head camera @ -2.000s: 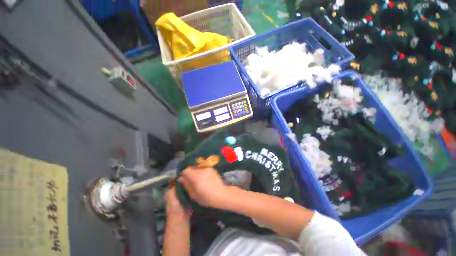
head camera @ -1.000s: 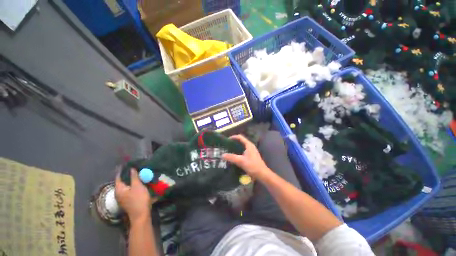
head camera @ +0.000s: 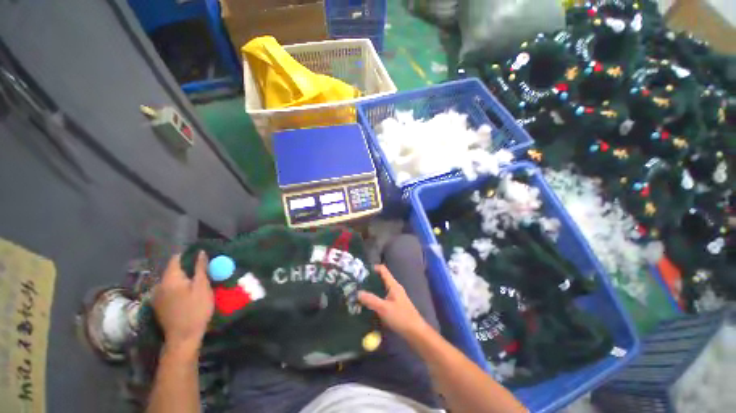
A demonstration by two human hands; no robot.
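A dark green plush wreath (head camera: 282,323) lies over my lap, with "MERRY CHRISTMAS" lettering, a light-blue pompom, a red and white patch and a small yellow ball. My left hand (head camera: 184,302) grips its left end beside the blue pompom. My right hand (head camera: 394,302) holds its right end beside the lettering. The filling nozzle's pipe is hidden; its round base with white fibre (head camera: 115,321) shows left of my left hand.
A digital scale (head camera: 325,160) stands ahead. Beyond it is a cream basket (head camera: 266,121) with yellow cloth. A mesh crate (head camera: 504,121) of fill and a blue tub (head camera: 621,323) of covers stand right. Wreaths (head camera: 597,105) are heaped behind. The grey machine (head camera: 105,161) is left.
The wreath has come off the metal pipe and lies spread sideways over my lap between both hands. My right hand has moved to its right end. The view has shifted.
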